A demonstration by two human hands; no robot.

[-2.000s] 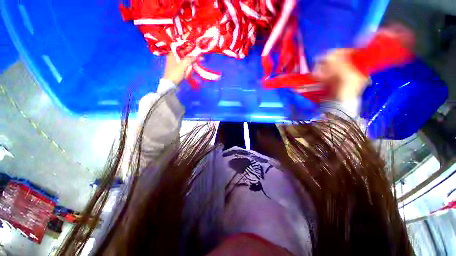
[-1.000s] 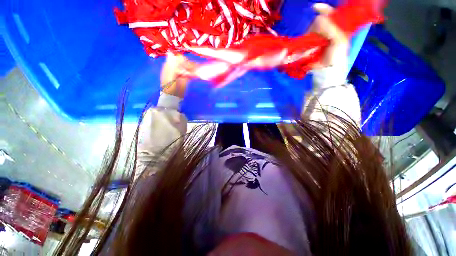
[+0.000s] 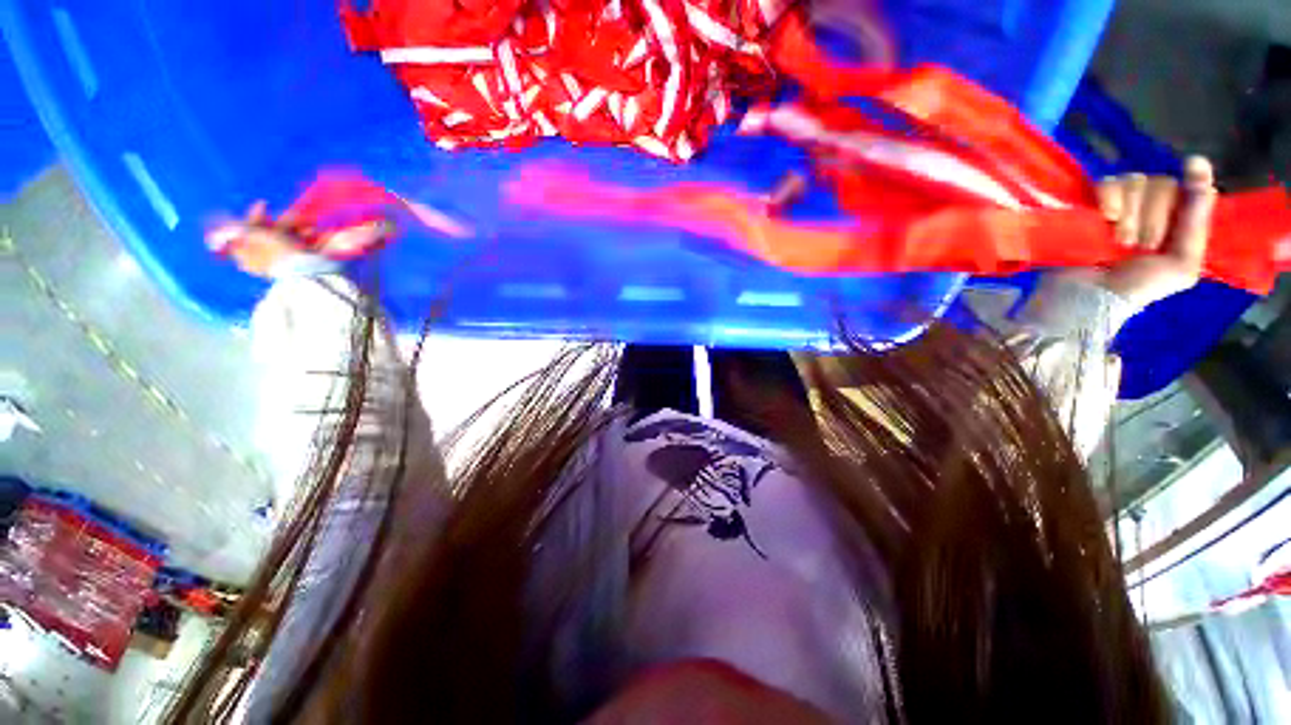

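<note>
A tangled pile of red-and-white strips (image 3: 566, 85) lies in a large blue bin (image 3: 283, 128), cut off by the top edge. My right hand (image 3: 1161, 227) is closed around a bunch of long red strips (image 3: 934, 238) at the bin's right side. The strips trail left over the bin, blurred, and their ends stick out past my hand to the right. My left hand (image 3: 290, 244) is at the bin's near left wall, blurred, with a short red strip (image 3: 347, 201) between its fingers.
A darker blue container (image 3: 1175, 333) stands right of the bin, partly behind my right arm. Stacked red goods (image 3: 78, 574) are at the lower left on the grey floor (image 3: 113, 326). Long hair hangs at both sides of the view.
My left hand has moved left, away from the pile. My right hand has moved right and slightly down with the red strips. The hands are now far apart.
</note>
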